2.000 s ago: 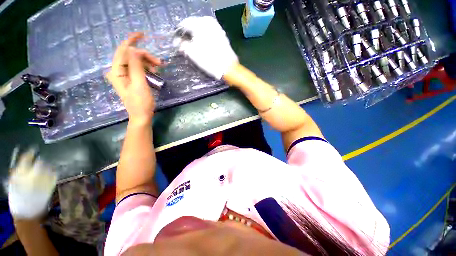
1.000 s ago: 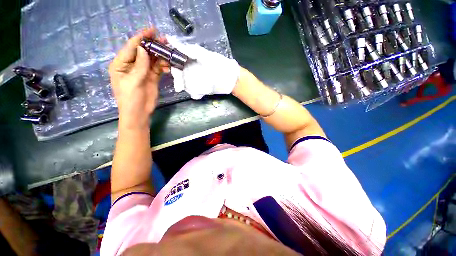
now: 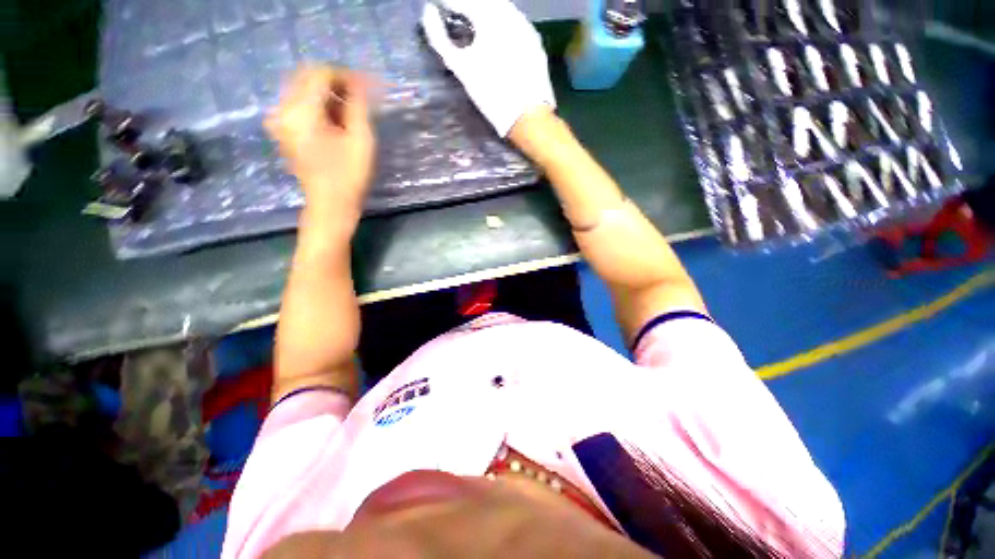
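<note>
My left hand [image 3: 327,137], bare and blurred, is over the middle of the wrapped grey tray [image 3: 246,142], fingers curled. A dark spot shows between its fingers, but I cannot tell whether it holds anything. My right hand [image 3: 496,60], in a white glove, is at the tray's upper right, closed around a dark metal part [image 3: 458,30], partly hidden by the fingers. Several dark metal parts [image 3: 136,164] lie blurred in a cluster on the tray's left side.
A light blue bottle [image 3: 606,55] with a metal top stands right of my glove. A clear tray [image 3: 753,224] with rows of silver and dark parts lies at the right. A small pale scrap [image 3: 494,222] lies near the bench edge. A white object [image 3: 13,153] is at the far left.
My hands have separated from the part they held together. My gloved hand has moved up and right, to about where a loose part lay. The view has shifted slightly.
</note>
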